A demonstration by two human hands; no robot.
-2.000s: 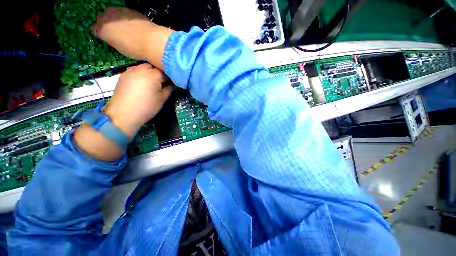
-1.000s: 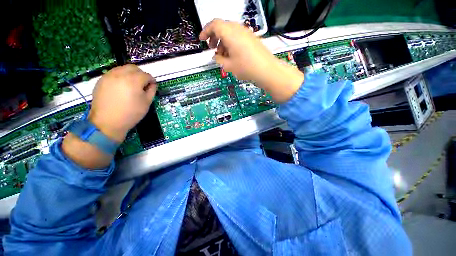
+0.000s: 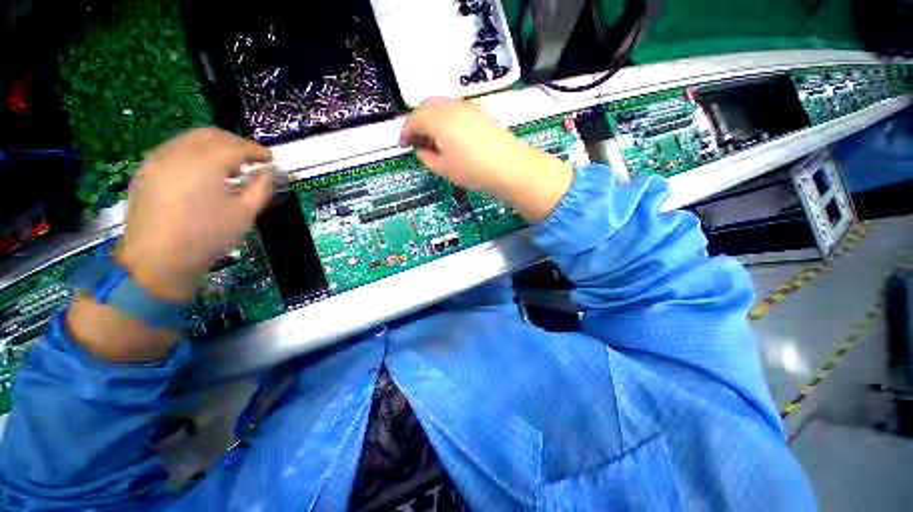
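Observation:
A green circuit board lies between the pale rails in front of me, with dark connector rows on it. My right hand is over the board's upper right part, fingertips at its far edge; whether it holds a part is hidden. My left hand is blurred, above the left end of this board and the board beside it. A small pale thing shows at its fingertips, too blurred to name. A blue strap is on my left wrist.
Along the far side are a heap of green parts, a black bin with shiny silver parts and a white tray with small black parts. More boards lie to the right. A dark gap separates two boards. The near rail runs across.
My right hand has left the green parts heap and come down to the board's far edge. My left hand has moved left from the board's upper left corner.

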